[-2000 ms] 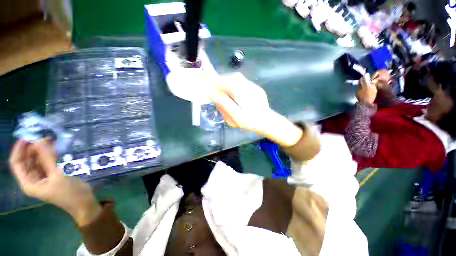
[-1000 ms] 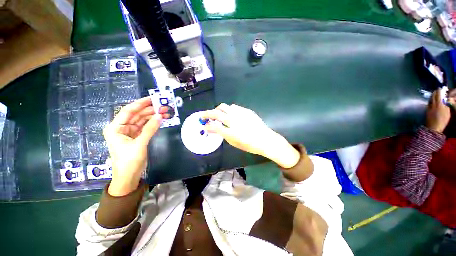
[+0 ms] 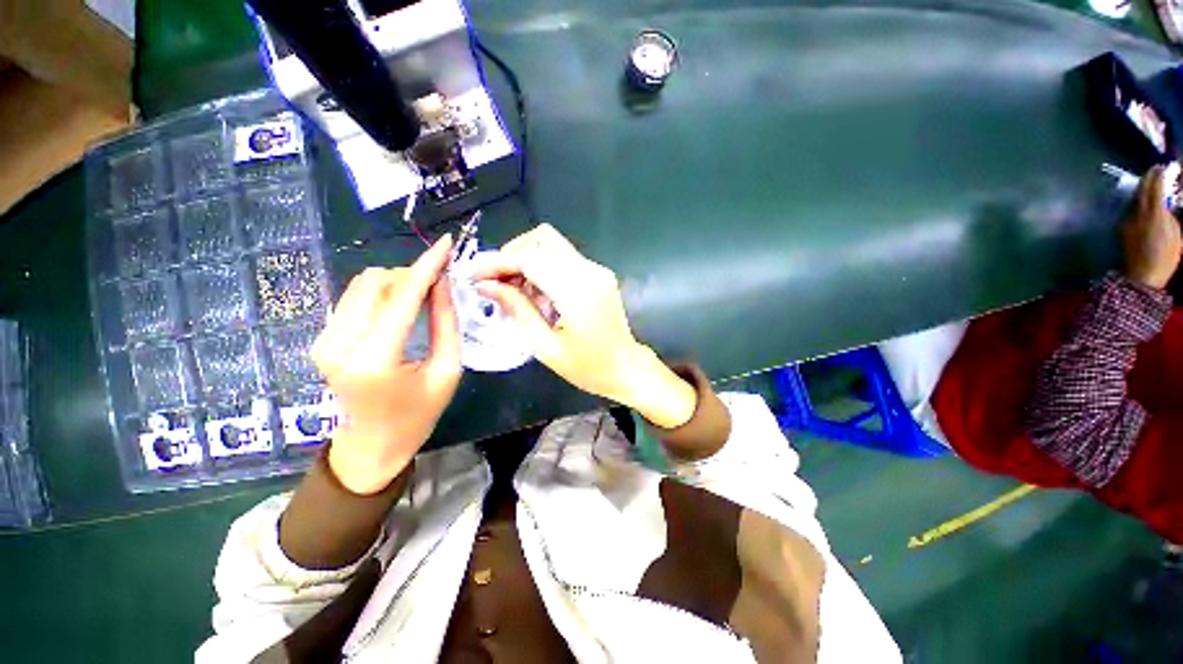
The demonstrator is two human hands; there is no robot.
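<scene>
A round white housing (image 3: 500,348) lies on the dark green mat in front of me, partly covered by my hands. My right hand (image 3: 561,305) is on the housing's right side, its fingertips bent over the middle. My left hand (image 3: 400,344) is at the housing's left edge, with thumb and forefinger pinched around the white module (image 3: 463,247), mostly hidden and seen edge-on. The black electric screwdriver (image 3: 340,71) hangs just beyond, its tip close to the screw feeder's front.
The clear compartment tray (image 3: 178,318) at left holds several white modules and a cell of tiny screws (image 3: 289,285). The screw feeder (image 3: 435,59) stands beyond my hands, a small round container (image 3: 651,60) to its right. A cardboard box (image 3: 65,91) is far left; a co-worker's hand (image 3: 1151,231) shows at right.
My left hand has brought the module from beside the housing to its upper left edge and turned it edge-on. My right hand stays on the housing. The view has shifted.
</scene>
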